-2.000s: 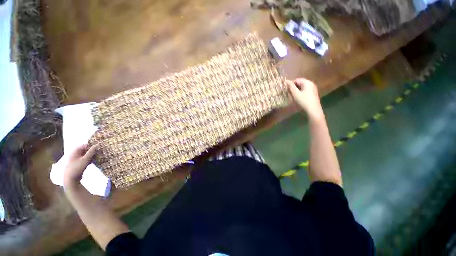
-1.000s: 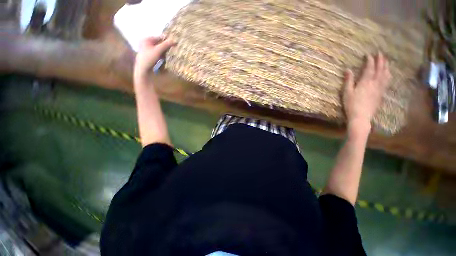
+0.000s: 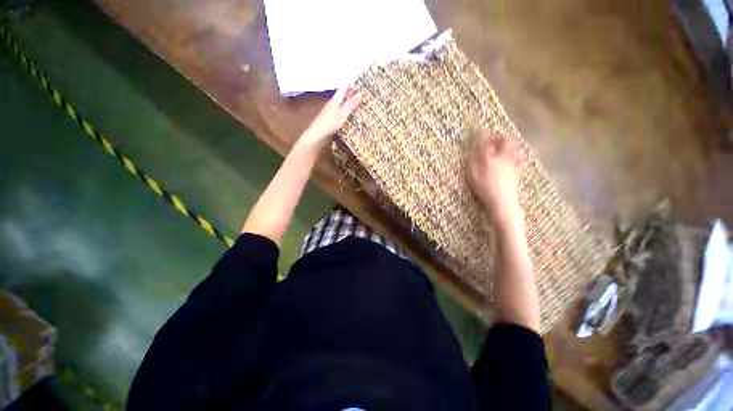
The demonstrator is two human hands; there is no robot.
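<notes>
A stack of tan-brown, nubby fabric panels [image 3: 418, 152] lies slantwise on the brown table in front of me, its edges frayed. A white paper piece [image 3: 346, 40] lies at its upper left end. My left hand [image 3: 331, 119] is at the stack's left corner beside the paper, fingers at the edge; whether they grip it cannot be told. My right hand [image 3: 494, 164] is over the middle of the stack, blurred, its fingers bent; its contact with the fabric is unclear.
A silver metal tool [image 3: 598, 308] lies at the stack's right end, beside loose olive-brown strips [image 3: 640, 233]. Darker fabric bundles [image 3: 663, 293] with white paper [image 3: 714, 281] are at the lower right. The table's front edge runs diagonally, with green floor [image 3: 104, 209] beyond it.
The view has turned, so the stack now slants down to the right. My right hand has moved from the stack's right end towards its middle. My left hand remains near the paper end.
</notes>
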